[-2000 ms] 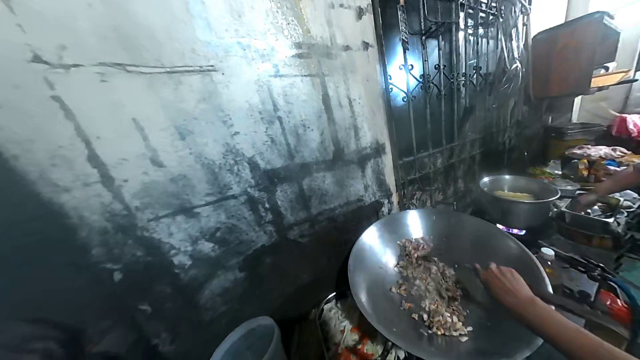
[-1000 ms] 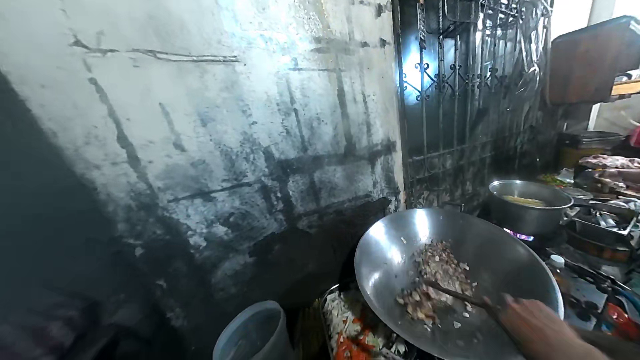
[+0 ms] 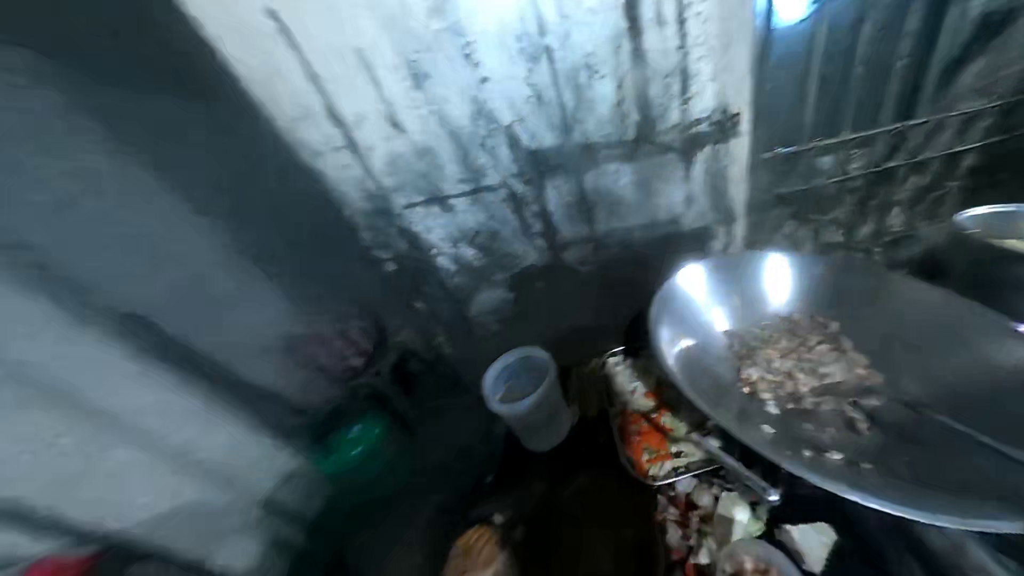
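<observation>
Neither my left hand nor my right hand can be made out. A wide metal wok fills the right side, with chopped, browned food pieces heaped in it. The thin handle of a cooking utensil runs from the food toward the right edge; its far end is outside the view. Left of the wok lies a metal tray of cut vegetables, orange and pale. Beside it stands a translucent plastic container. A blurred tan thing shows at the bottom edge; I cannot tell what it is.
More cut food and a small bowl lie below the tray. A second metal pot is at the right edge. A stained wall rises behind, and a blurred green object sits low on the left.
The view has swung left and down. My right hand, on the utensil's handle over the wok a second ago, is out of view. The green object has come into view.
</observation>
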